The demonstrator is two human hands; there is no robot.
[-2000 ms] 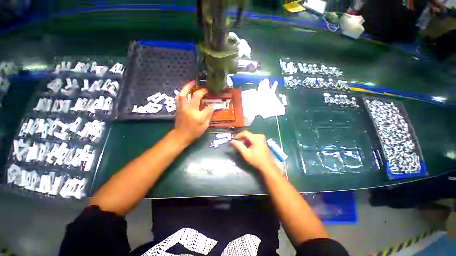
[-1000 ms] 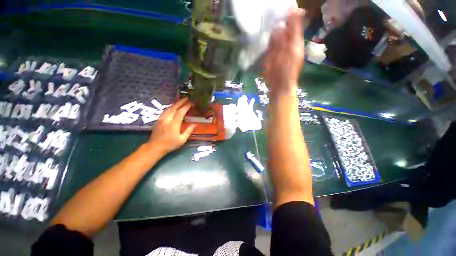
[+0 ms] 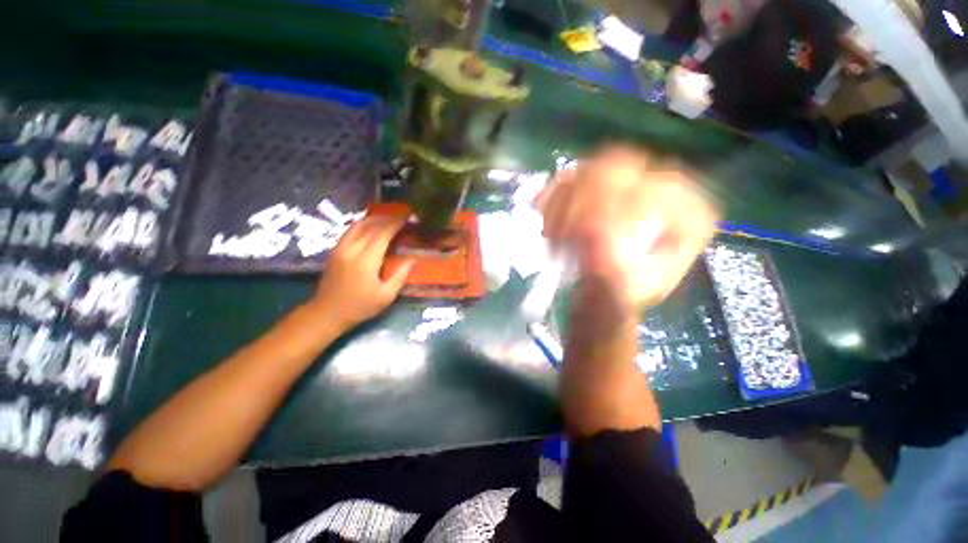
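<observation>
My left hand [image 3: 364, 267] rests at the left edge of the orange-brown press fixture [image 3: 459, 278], its fingertips by the groove; whether it holds a part is hidden. The olive-green press [image 3: 454, 117] stands over the fixture, its lower end down at the silvery slot. My right hand [image 3: 634, 221] is raised to the right of the press and strongly blurred; its fingers and any contents cannot be made out. A few small white parts [image 3: 435, 321] lie on the mat in front of the fixture. A bluish-white bottle [image 3: 545, 342] lies beside my right forearm, partly covered.
A black dimpled tray [image 3: 287, 159] with white pieces stands left of the press. Rows of white parts [image 3: 80, 286] lie far left. White gloves or cloth [image 3: 507, 242] lie right of the fixture. A blue-edged bin of tiny parts [image 3: 756, 318] is at the right. A blue bin shows below the bench edge.
My right hand has come down from high beside the press to lower right, over the bench. The large white blur near it is gone. My left hand stays at the fixture.
</observation>
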